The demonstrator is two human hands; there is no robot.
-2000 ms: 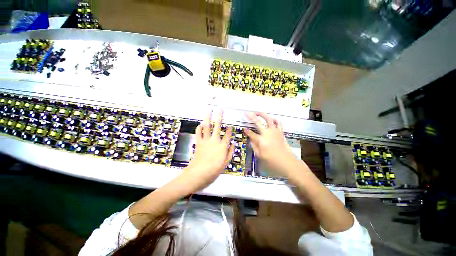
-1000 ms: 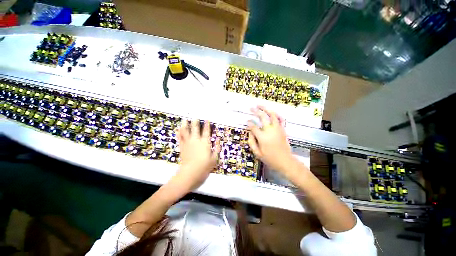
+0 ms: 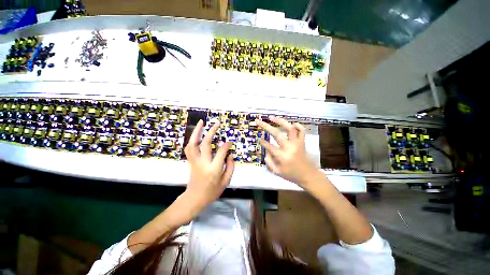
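Observation:
A tan PCB panel (image 3: 244,140) crowded with yellow, black and white parts lies on the conveyor rails in front of me. A dark gap parts it from the long row of waiting panels (image 3: 107,128) on the left. My left hand (image 3: 207,161) is over the panel's left end, fingers spread, with fingertips at the gap and on or just above the parts. My right hand (image 3: 289,151) is at the panel's right edge, fingers apart and slightly bent. Neither hand shows a thing gripped. Part of the panel is hidden under the left fingers.
The raised white shelf (image 3: 188,72) holds side cutters (image 3: 141,69), a yellow-labelled round item (image 3: 146,45), small loose components (image 3: 92,49), a left board (image 3: 19,55) and a yellow panel strip (image 3: 263,58). Another panel (image 3: 411,149) sits on the rails at right, near dark machinery. A cardboard box (image 3: 161,7) is behind.
The gap left of the front panel, visible two seconds ago and closed one second ago, shows again. My left fingers have spread there. My right hand's fingers have opened. The camera view has shifted.

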